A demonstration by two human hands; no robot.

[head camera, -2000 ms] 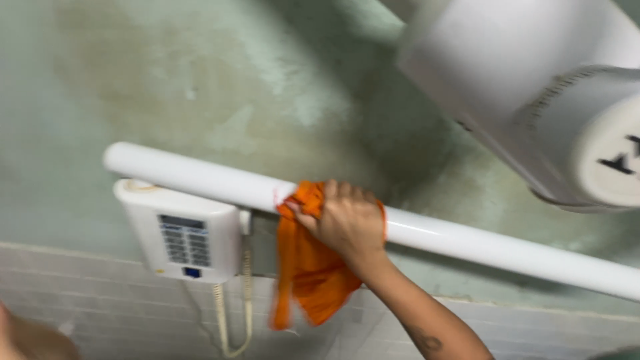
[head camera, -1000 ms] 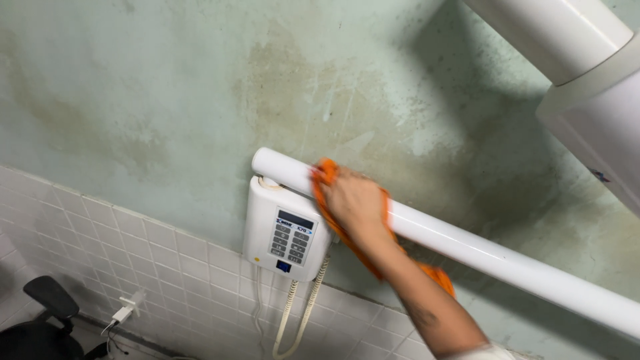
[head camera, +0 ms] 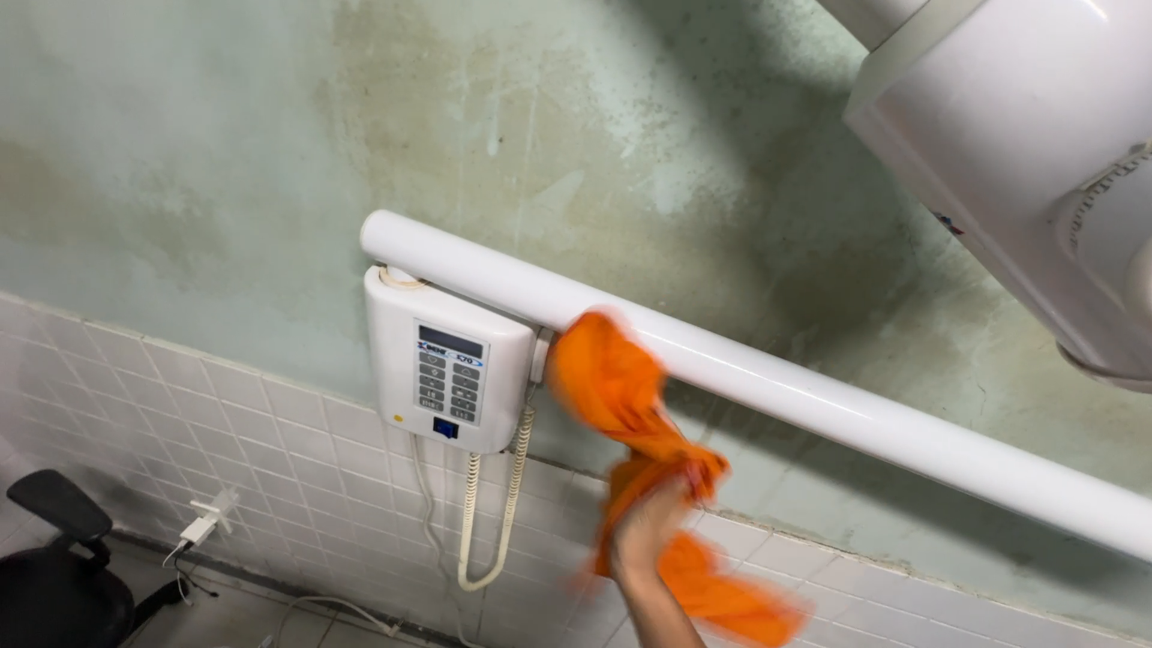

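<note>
My right hand (head camera: 652, 522) is below the white tube arm, closed around an orange cloth (head camera: 612, 373). The cloth is blurred by motion; one part billows up against the lower edge of the white tube arm (head camera: 765, 382), another hangs to the lower right of my wrist. My fingers are partly hidden by the cloth. Left of it, under the end of the tube, is a white control panel (head camera: 450, 360) with a small display, grey keys and a blue switch. A coiled cream cord (head camera: 515, 504) loops beneath the panel. My left hand is not in view.
A large white equipment head (head camera: 999, 153) on an arm fills the upper right. Behind is a stained green wall (head camera: 270, 180) above white tiles (head camera: 297, 450). A black chair (head camera: 63, 576) and a plugged-in white adapter (head camera: 202, 526) are at the lower left.
My right hand has come off the tube arm and moved down below it, still holding the orange cloth. The cloth was bunched around the tube under my hand; now it swings loosely.
</note>
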